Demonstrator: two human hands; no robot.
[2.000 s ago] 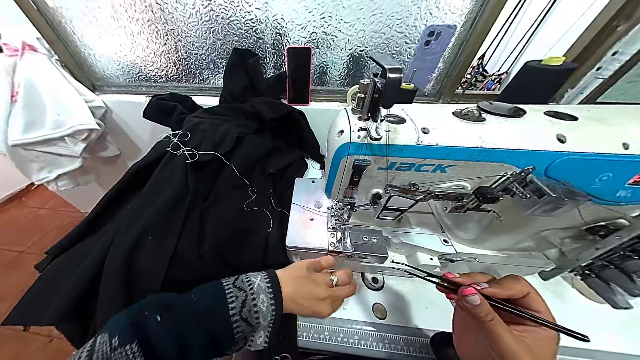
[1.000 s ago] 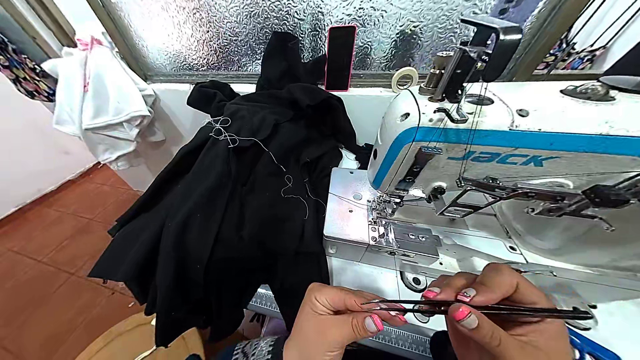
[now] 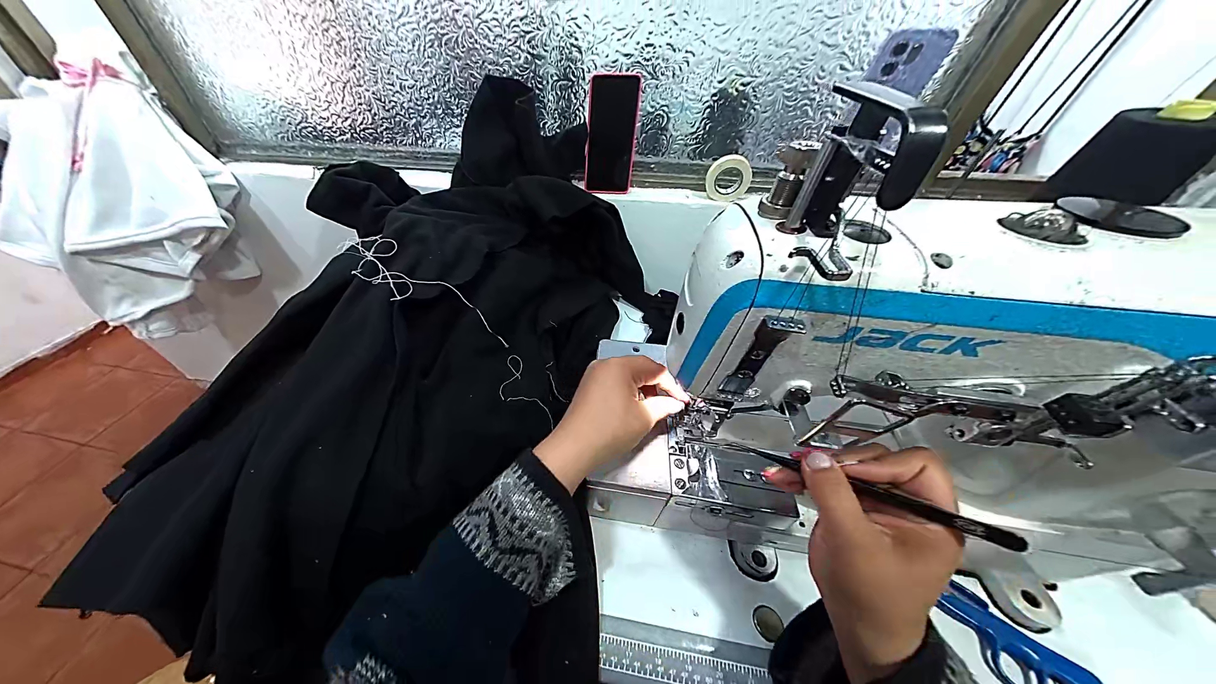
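Observation:
Black tweezers are gripped in my right hand, their tips over the metal needle plate area of a Jack sewing machine. At the machine's presser foot is my left hand, thumb and forefinger pinched together; whether they hold a thread is too small to tell. Left of the machine lies a black garment, partly behind my left forearm. Loose white thread trails over the cloth.
A phone with a pink edge leans on the window, and a roll of tape stands beside the machine head. White cloths hang at the left. A blue plastic object and a ruler strip are at the near edge.
My left hand has gone from the tweezers up to the presser foot. My right hand keeps the tweezers, now pointing in over the needle plate area.

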